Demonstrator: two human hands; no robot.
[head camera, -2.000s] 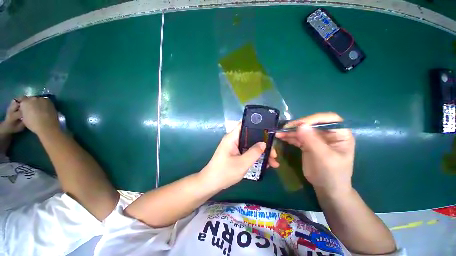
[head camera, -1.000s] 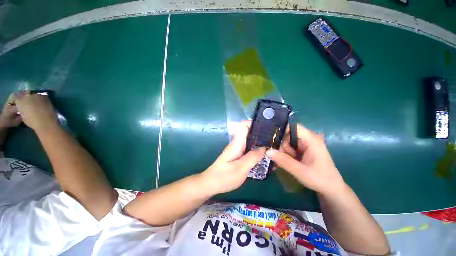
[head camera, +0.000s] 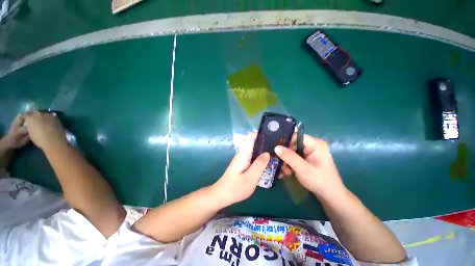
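Observation:
A black phone housing (head camera: 272, 136) is held over the bench, its round silver speaker at the far end and its silvery board at the near end. My left hand (head camera: 238, 175) grips its left side, thumb on the front near the board. My right hand (head camera: 314, 165) holds its right side, thumb pressing on the middle of the housing. Dark tweezers (head camera: 300, 139) stand upright in my right hand beside the housing. The fingers behind the housing are mostly hidden.
An open phone housing with a red wire (head camera: 332, 58) lies at the back right, another housing (head camera: 444, 109) at the far right. Yellow-green tape (head camera: 252, 89) and clear film are on the green bench. A white line (head camera: 170, 119) runs left of me. Another person's hands (head camera: 39, 129) work at far left.
The tweezers have gone from pointing at the housing to upright in my right hand. My right thumb has moved onto the housing's middle. The camera view has shifted slightly.

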